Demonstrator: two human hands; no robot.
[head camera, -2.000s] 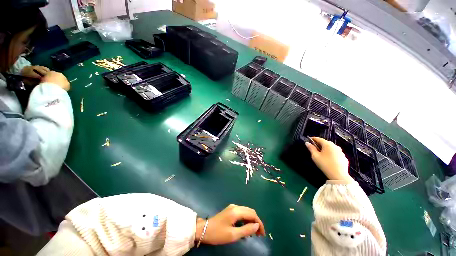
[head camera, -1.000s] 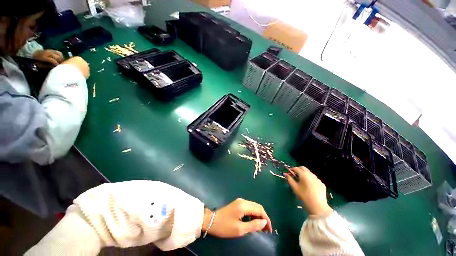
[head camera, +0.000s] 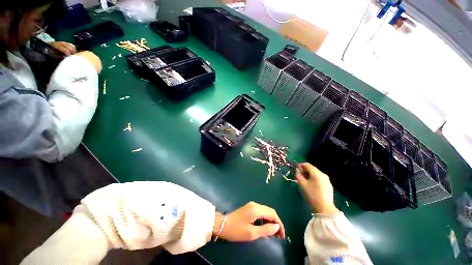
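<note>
My right hand (head camera: 314, 187) is at the right edge of the scrap pile (head camera: 271, 156), thumb and fingertips together on a small dark item, possibly tweezers, too small to tell. My left hand (head camera: 252, 222) rests on the green bench top near the front edge, fingers curled; I see nothing in it. The pile is a loose heap of thin white, tan and dark slivers. The near black frame stack (head camera: 233, 126) stands left of the pile, its centre open, with small tan parts at its near end.
Black frame stacks (head camera: 362, 160) stand right of my right hand, with grey perforated blocks (head camera: 305, 89) behind. Joined black stacks (head camera: 178, 70) and a coworker's sleeve (head camera: 72, 96) are at left. Pale strips lie scattered on the green top (head camera: 160, 134).
My right hand has moved from the right-hand black stacks down and left to the pile's edge. My left hand stays near the front edge. The view has shifted slightly.
</note>
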